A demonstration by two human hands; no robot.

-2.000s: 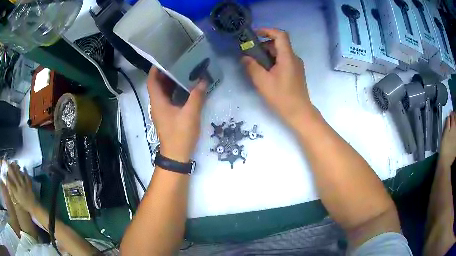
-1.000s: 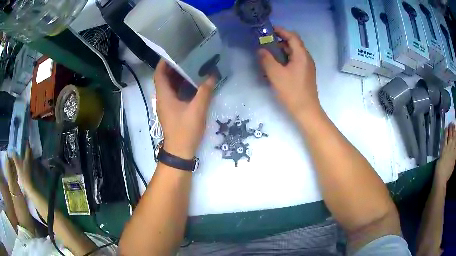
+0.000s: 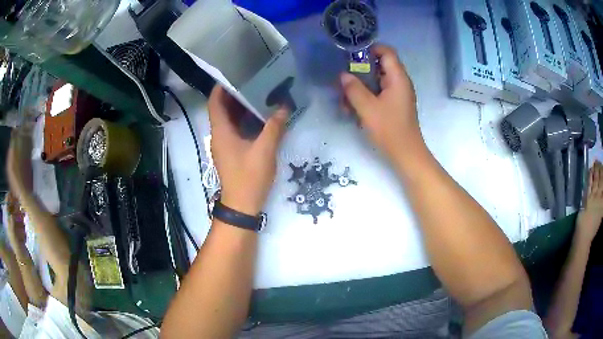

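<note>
My left hand (image 3: 248, 145) holds an open pale blue-white carton (image 3: 264, 73), tilted, with its flap up and a fan picture on its side. My right hand (image 3: 383, 93) grips a dark grey mini fan (image 3: 350, 25) by its handle. The fan's round grille faces me, and a yellow label (image 3: 360, 67) shows below the head. The fan is to the right of the carton, apart from it. A loose pile of dark star-shaped pieces (image 3: 316, 189) with pale hubs lies on the white sheet below my hands.
Closed cartons (image 3: 477, 53) stand at the upper right, with several grey fans (image 3: 532, 145) lying below them. A white coiled cable (image 3: 210, 175), tape roll (image 3: 106, 145) and brown box (image 3: 61, 122) are at left. Other people's hands show at both edges, such as one at right (image 3: 594, 192).
The fan in my right hand has moved right and turned more upright, its grille now facing me. The carton has shifted slightly right. A person's arm at left has moved up.
</note>
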